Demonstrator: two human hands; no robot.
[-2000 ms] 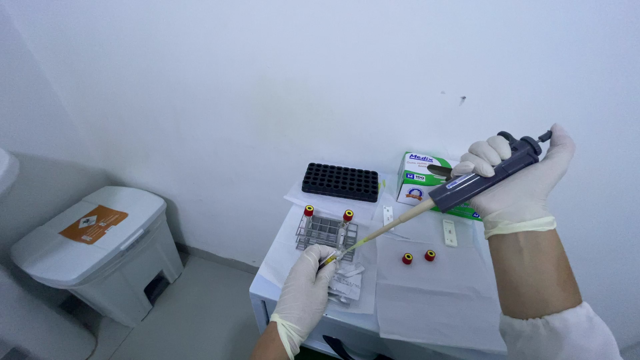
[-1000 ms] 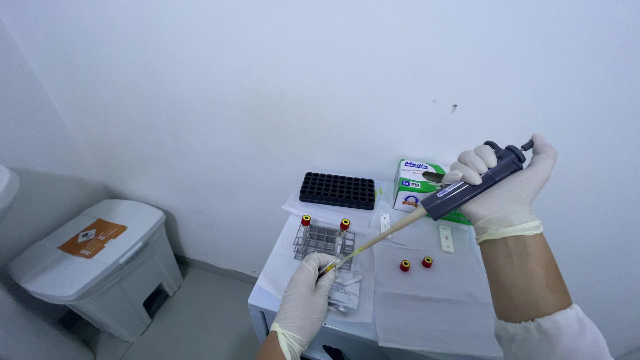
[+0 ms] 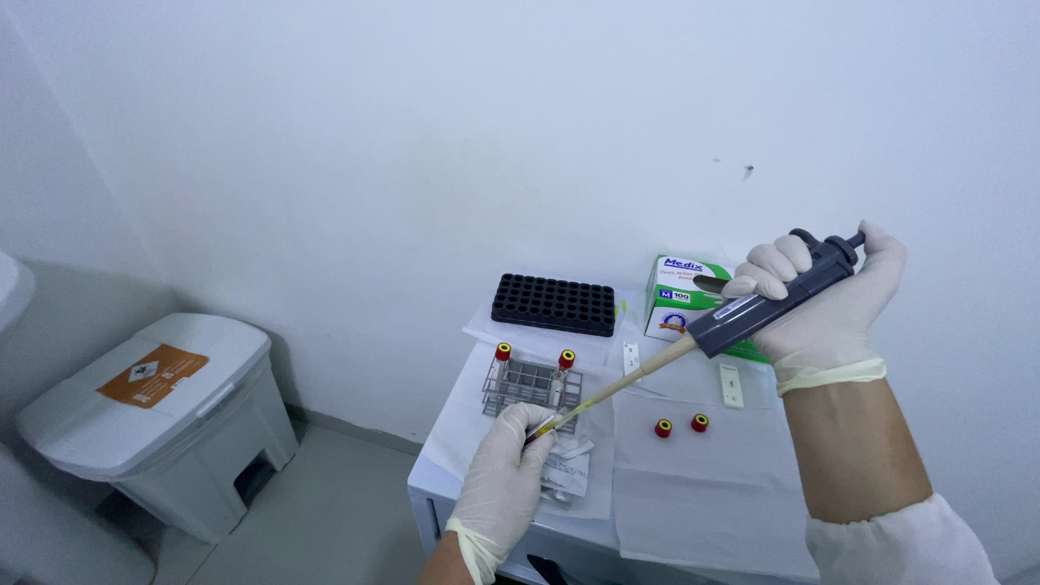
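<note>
My gloved left hand (image 3: 502, 471) grips a blood collection tube (image 3: 538, 432) with dark red and yellowish contents, tilted and uncapped. In my gloved right hand (image 3: 821, 301) is a dark grey micropipette (image 3: 764, 305), slanting down to the left, thumb on its plunger. Its yellow tip (image 3: 575, 412) reaches the mouth of the tube. Just behind stands a wire tube rack (image 3: 532, 380) holding two tubes with red and yellow caps (image 3: 566, 357). Two loose caps (image 3: 664, 428) rest on white paper, near a white test cassette (image 3: 731, 386). Another cassette (image 3: 630, 361) lies farther left.
A black multi-well rack (image 3: 553, 304) lies at the back of the white table (image 3: 431, 479), beside a green and white glove box (image 3: 678, 284). Opened wrappers (image 3: 566, 474) lie by my left hand. A white lidded bin (image 3: 154, 406) with an orange label stands left on the floor.
</note>
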